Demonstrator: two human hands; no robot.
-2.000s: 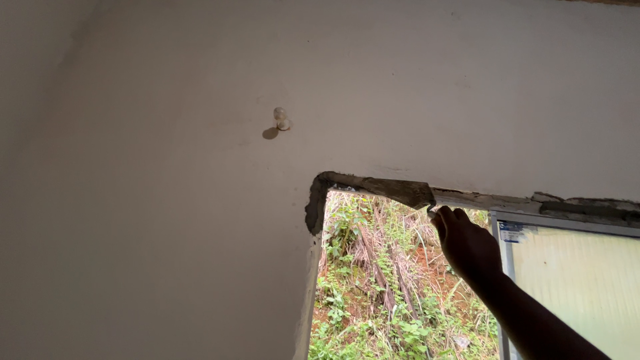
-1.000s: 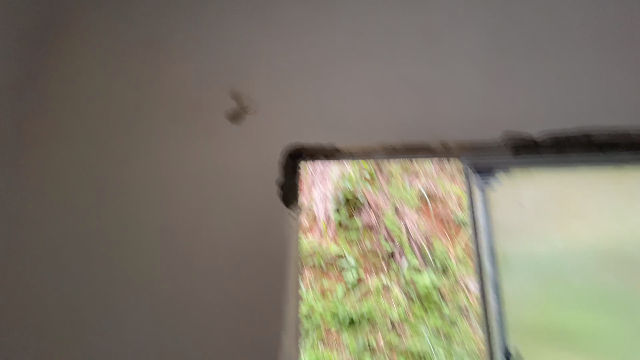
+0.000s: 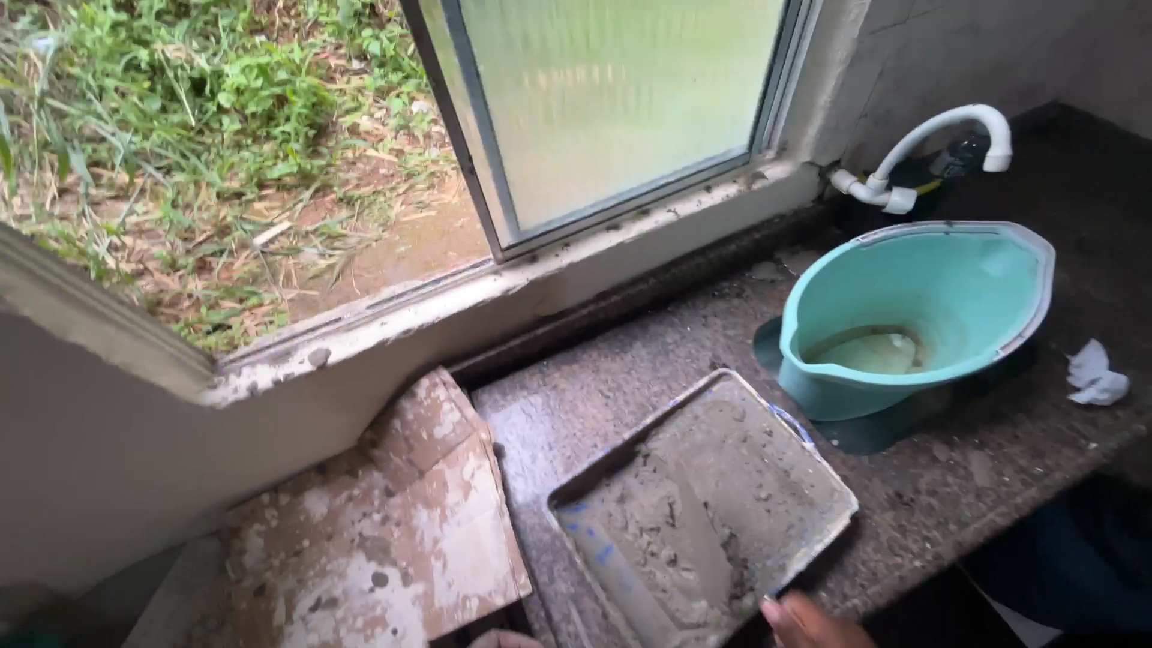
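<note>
At the lower edge of the head view, my right hand (image 3: 810, 623) is curled by the near right corner of a rectangular tray (image 3: 621, 438) of grey mortar (image 3: 751, 459). It appears to grip a trowel (image 3: 702, 531), whose mortar-coated blade lies in the mix; the handle is hidden. Only a small part of my left hand (image 3: 506, 640) shows at the bottom edge, left of the tray, and its hold is hidden. The tray rests on a speckled stone countertop (image 3: 576, 396).
Stained cardboard (image 3: 387, 540) lies left of the tray. Behind it runs the windowsill (image 3: 360, 335), below a frosted sliding pane (image 3: 621, 99). A turquoise basin (image 3: 810, 391) sits over the sink opening at right, near a white faucet (image 3: 945, 117) and crumpled white paper (image 3: 1096, 373).
The view has swung down from the window's top corner to the countertop. My right hand, earlier raised with a trowel at the mortared top edge of the window opening, is now by the tray.
</note>
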